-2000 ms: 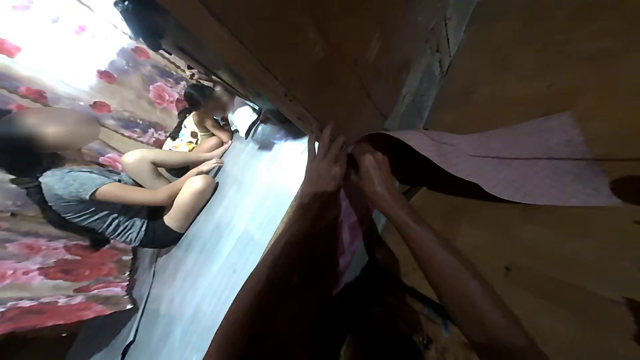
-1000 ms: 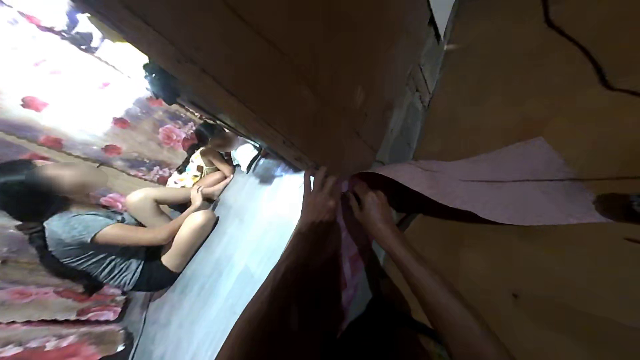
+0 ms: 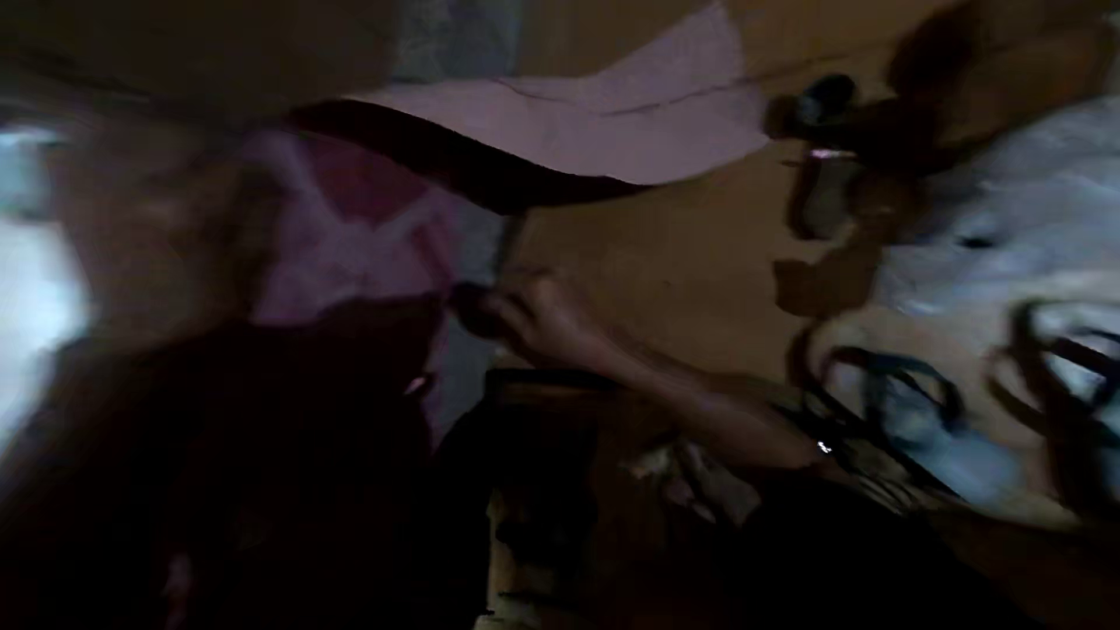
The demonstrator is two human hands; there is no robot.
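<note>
The head view is dark and blurred. My right hand is at the centre, its fingers closed around a small dark object beside the lower edge of a pink patterned cloth. A brownish blurred shape at the left seems to be my left hand; its fingers cannot be made out. From the cloth's upper side a long pale pink strip runs right across the brown surface, with its dark underside or shadow below it. Dark material fills the lower left.
A brown wooden surface lies beneath the strip. At the right are crumpled translucent plastic, dark looped bands and a cluster of dark items. A dark frame-like object stands below my right hand.
My right hand has come away from the gathered end of the strip, where both hands were together. The view has swung, so the seated people are out of sight.
</note>
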